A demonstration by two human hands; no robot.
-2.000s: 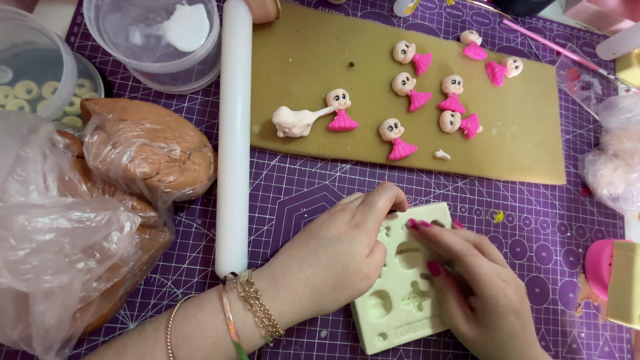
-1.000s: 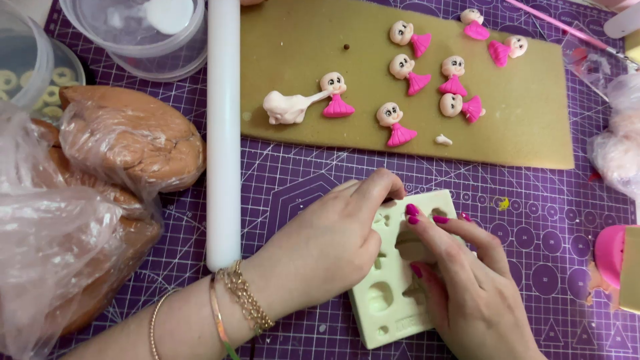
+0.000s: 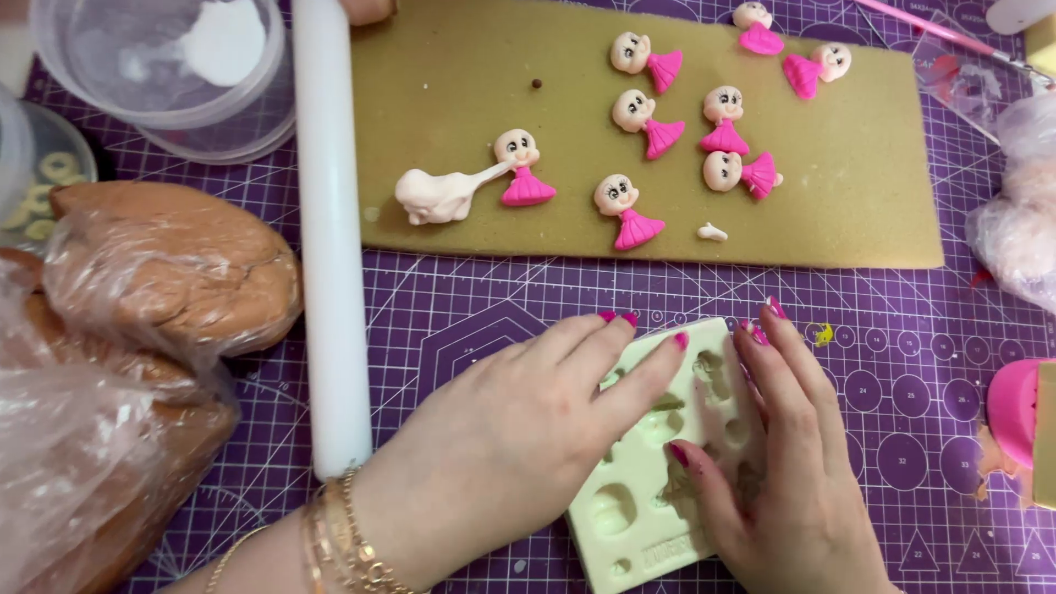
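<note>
A pale green silicone mold with several cavities lies tilted on the purple cutting mat. My left hand rests over its upper left part, fingers spread on the surface. Along the right edge is my right hand, its thumb over the cavities and its fingers at the side. Above, on an olive foam sheet, lie several small clay dolls with pink dresses. A lump of pale clay has a drawn-out strand reaching one doll's face. A tiny pale clay piece lies near the sheet's lower edge.
A white rolling pin lies beside my left wrist. Farther left are brown clay in plastic wrap and clear plastic tubs. At right are wrapped pale clay, a pink object and a pink-handled brush.
My hands have moved apart over the mold. My right fingers have gone from its upper middle to its right edge, and more cavities show. My left fingers have stretched out over the mold.
</note>
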